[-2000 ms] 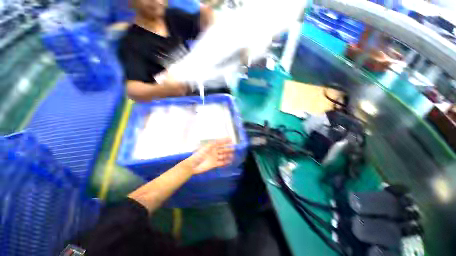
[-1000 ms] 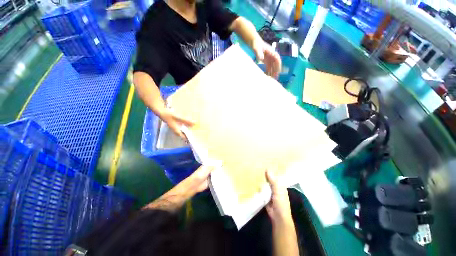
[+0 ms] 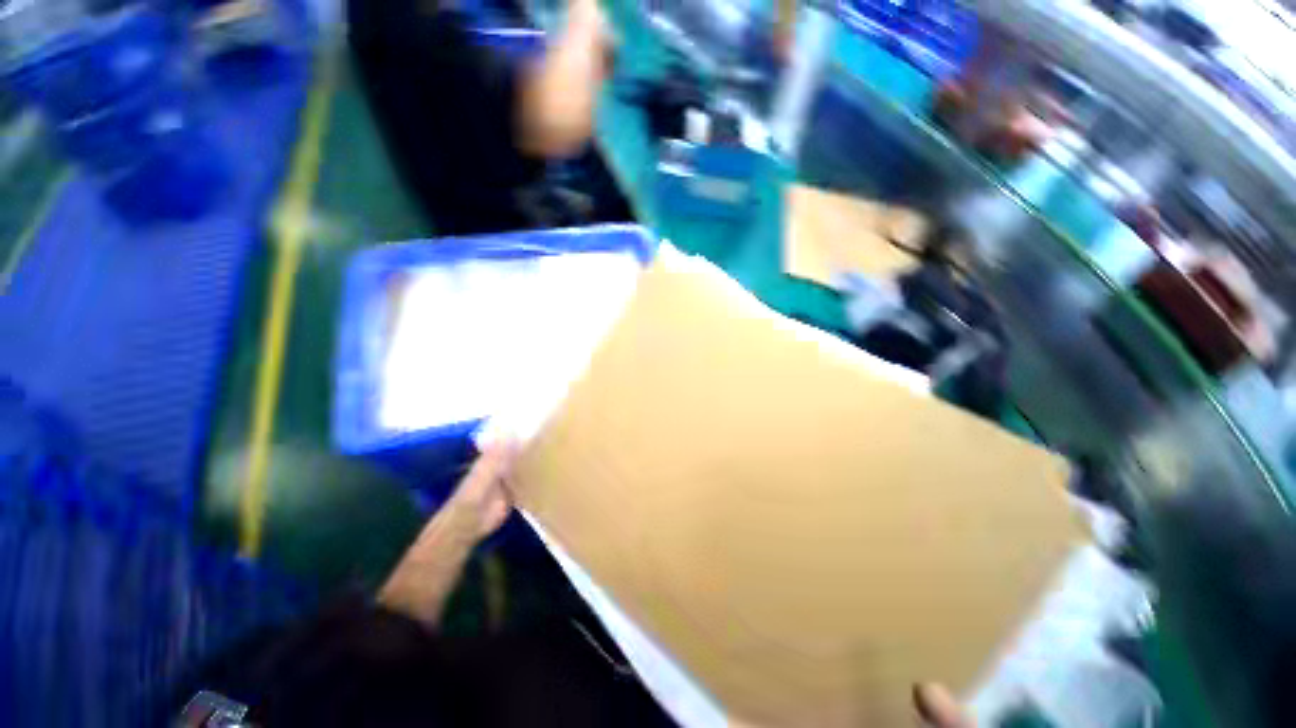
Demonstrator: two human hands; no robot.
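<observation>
A large tan cardboard divider (image 3: 796,498) lies over white layer sheets (image 3: 625,626), whose edges show around it. The stack is tilted in front of me, partly over the bench. My left hand (image 3: 476,491) grips its left edge. My right hand (image 3: 941,703) is at its lower right edge, with only a fingertip or thumb showing over the board. A blue crate (image 3: 358,349) stands beyond my left hand, with a white layer inside. The view is blurred by motion.
A coworker in black (image 3: 441,142) stands behind the crate. The green bench (image 3: 810,302) holds another tan sheet (image 3: 846,235), a blue box (image 3: 708,185) and dark corded items (image 3: 931,320). Blurred blue crates (image 3: 100,583) are at left. A conveyor runs along the right.
The coworker's hands have left the stack and the coworker has moved back. The stack has shifted right and nearer, with the cardboard face fully showing. The crate's inside is more exposed.
</observation>
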